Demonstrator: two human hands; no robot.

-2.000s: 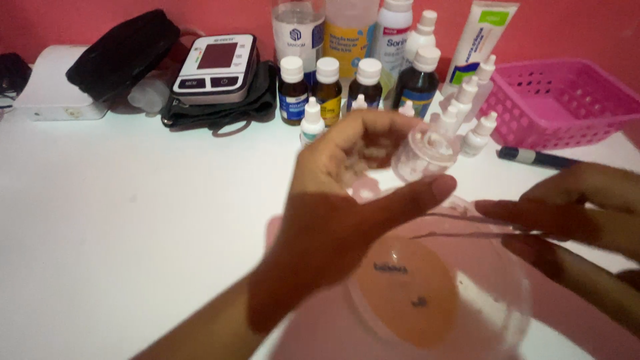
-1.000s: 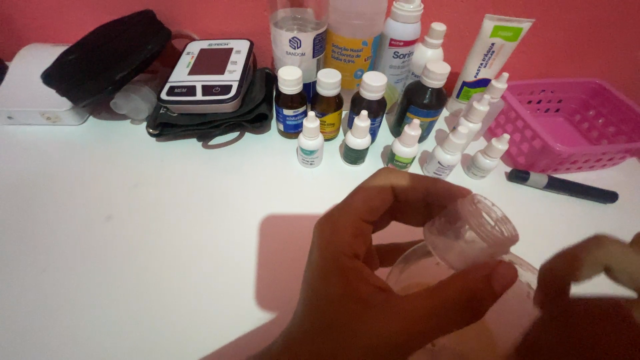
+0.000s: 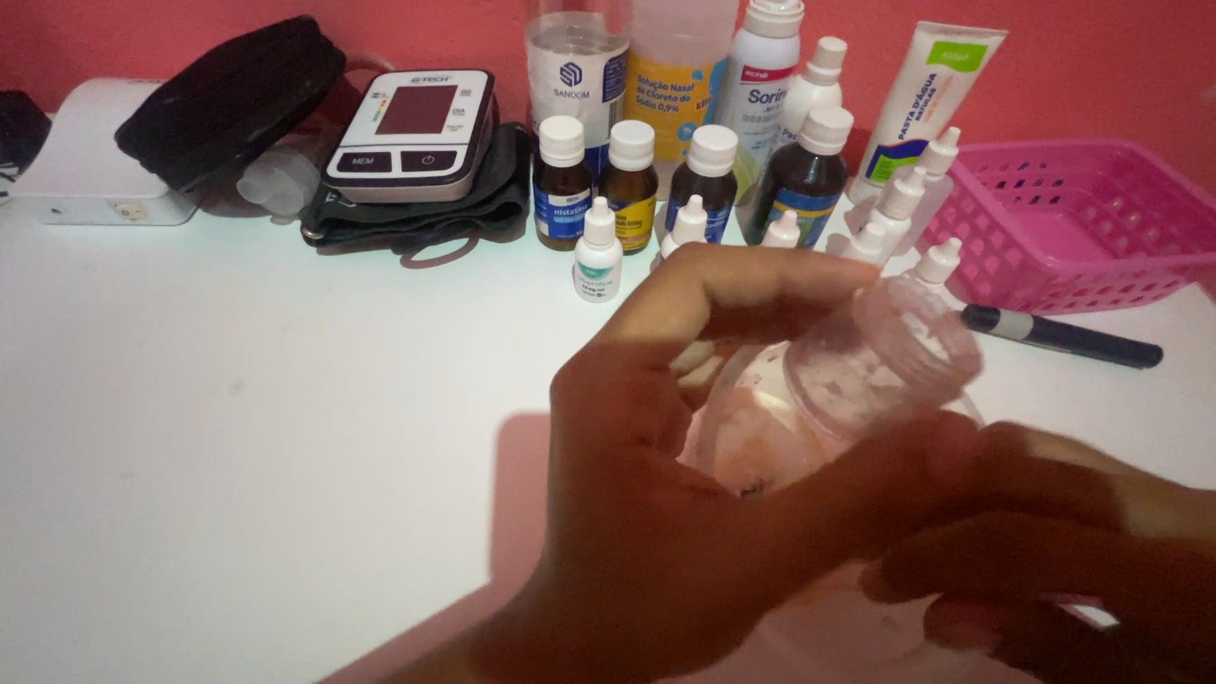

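My left hand (image 3: 665, 446) grips a small clear plastic jar (image 3: 879, 356) between thumb and fingers. The jar is tilted, its threaded open mouth toward the upper right, with whitish matter inside. Beneath it, partly hidden by the hand, lies a round clear container (image 3: 760, 418) with something orange-beige and dark marks in it. My right hand (image 3: 1054, 541) is at the lower right, in shadow, its fingers close to my left thumb. A small light sliver shows by the right fingers; whether they hold a thing cannot be made out.
Behind the hands stand brown medicine bottles (image 3: 562, 190), white dropper bottles (image 3: 598, 256), a spray can (image 3: 760, 76) and a cream tube (image 3: 926, 104). A pink plastic basket (image 3: 1073, 228) and a dark pen-like device (image 3: 1064, 337) lie right. A blood pressure monitor (image 3: 413, 133) rests on its cuff at back left.
Two seconds ago my right hand held thin metal tweezers near the round container. Since a second ago it has come in beside my left thumb. My left hand still holds the jar.
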